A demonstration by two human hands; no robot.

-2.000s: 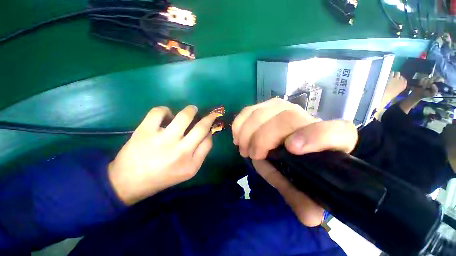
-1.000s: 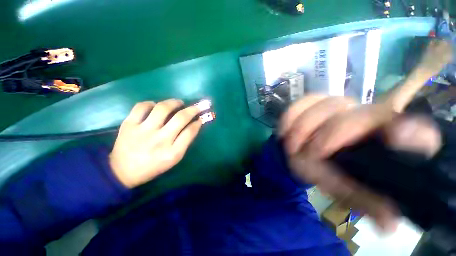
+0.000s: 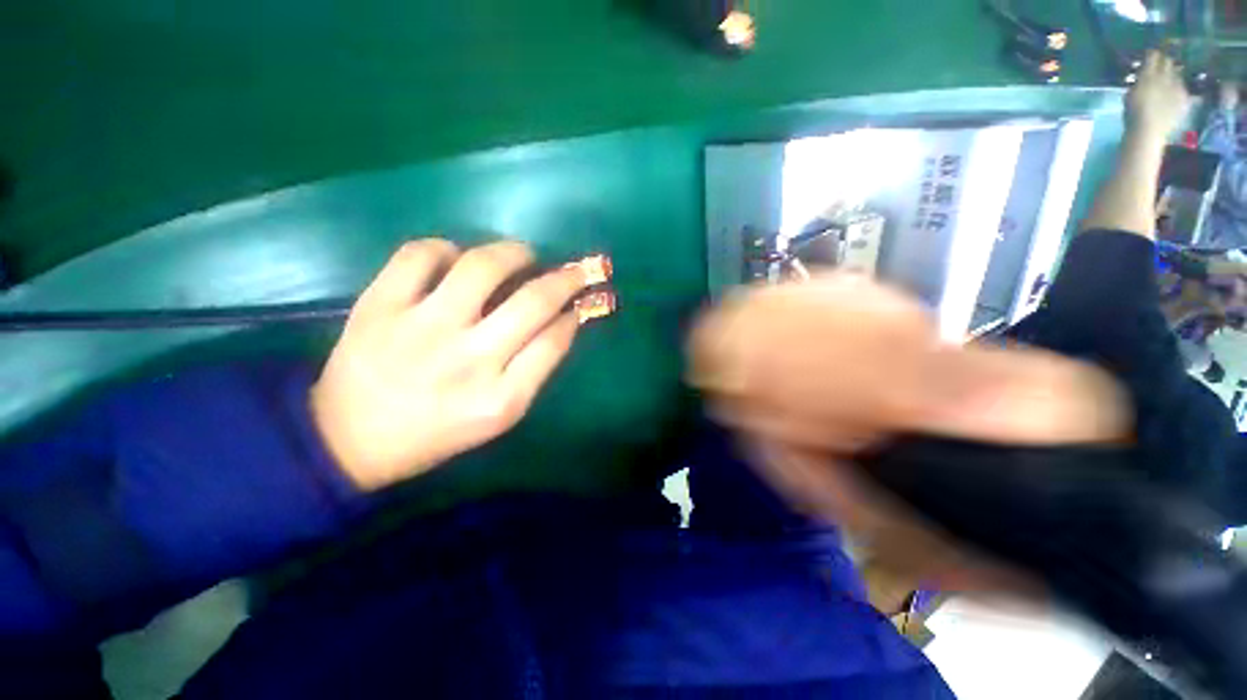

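My left hand [image 3: 445, 356] is bare and closed over a pair of clamps on the green bench. Two copper-coloured clamp tips [image 3: 595, 289] stick out past its fingertips; the clamp bodies are hidden under the hand. A black lead [image 3: 178, 319] runs left from under the hand. My right hand [image 3: 875, 410], blurred, grips a thick black electric screwdriver [image 3: 1053, 513] in front of the screw feeder, to the right of the clamp tips. The screwdriver's bit cannot be made out.
The pale screw feeder [image 3: 896, 205] stands on the green bench [image 3: 410, 82] behind my right hand. More clamps [image 3: 736, 28] lie at the far side. Another person's arm [image 3: 1128, 178] reaches over the bench at the right. A carton [image 3: 889, 581] shows below.
The clamps seen at the upper left have gone out of view. My right hand and screwdriver moved away from the clamp tips, then partly back left. The other person's arm now reaches farther over the bench.
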